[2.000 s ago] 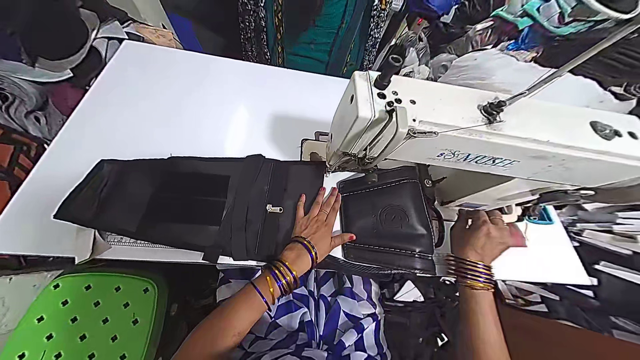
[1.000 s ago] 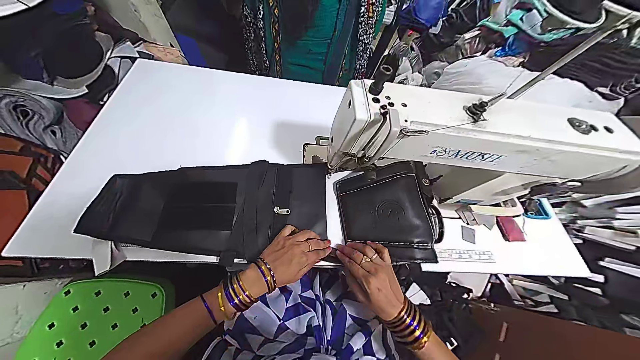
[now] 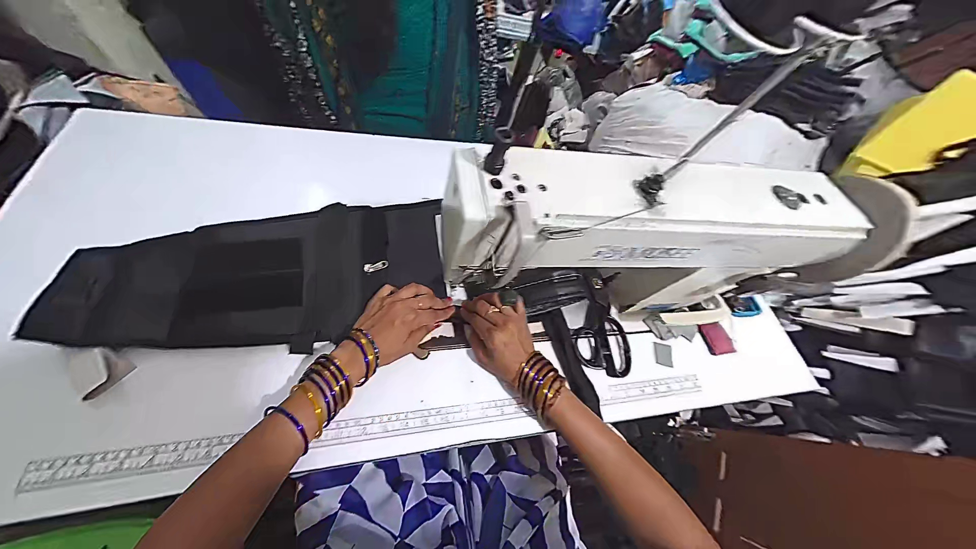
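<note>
Black fabric piece [image 3: 252, 278] with a zipper pull [image 3: 376, 266] lies flat, its right end beside the needle area of a white sewing machine [image 3: 671, 221]. On that right end rests my left hand [image 3: 408, 320], fingertips close to the presser foot. My right hand [image 3: 499, 332] pinches the edge of the work just in front of the foot, thumb and fingers together, almost touching the left fingers. A black leather piece [image 3: 553, 293] extends to the right beneath the machine arm. What lies under my fingertips is partly hidden.
Black-handled scissors [image 3: 602, 347] lie right of my right hand, near a dark strap [image 3: 568, 362]. A clear ruler [image 3: 130, 463] runs along the front of the white table [image 3: 191, 389]. Small grey and maroon scraps [image 3: 717, 338] sit at right. A person in teal clothing [image 3: 404, 69] is behind the table.
Both hands have moved up to the needle area, with the work drawn in toward it. The black leather piece now lies mostly under the machine arm. The view has shifted closer.
</note>
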